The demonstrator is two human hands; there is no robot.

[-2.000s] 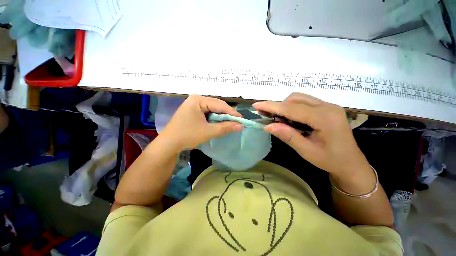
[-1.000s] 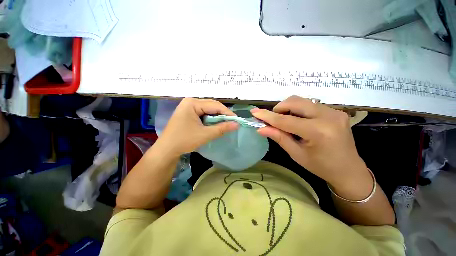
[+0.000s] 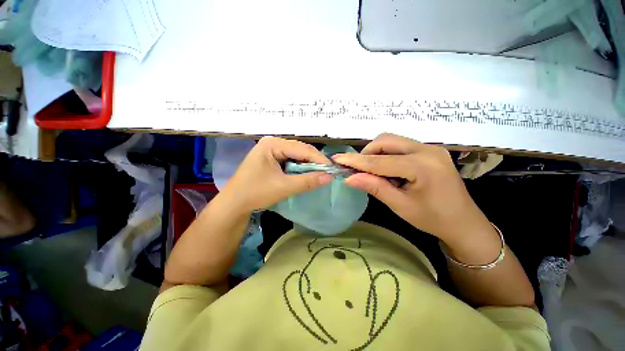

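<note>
A pale mint-green fabric piece hangs rounded below my fingers, in front of the table edge and above my lap. My left hand pinches its thicker folded edge between thumb and fingers. My right hand has thumb and index finger at the right part of the same edge, close to the left fingertips. A small dark part of the thread snips shows under the right fingers; their blades are mostly hidden by the fingertips.
The white table has a ruler scale along its front edge. A red basket and white paper pattern are at the left. A metal machine bed and green strips are at the right. Another person's arm shows at far left.
The dark snips were plainly visible in my right hand two seconds ago and are now mostly covered. My right hand has moved left along the folded edge, closer to my left hand.
</note>
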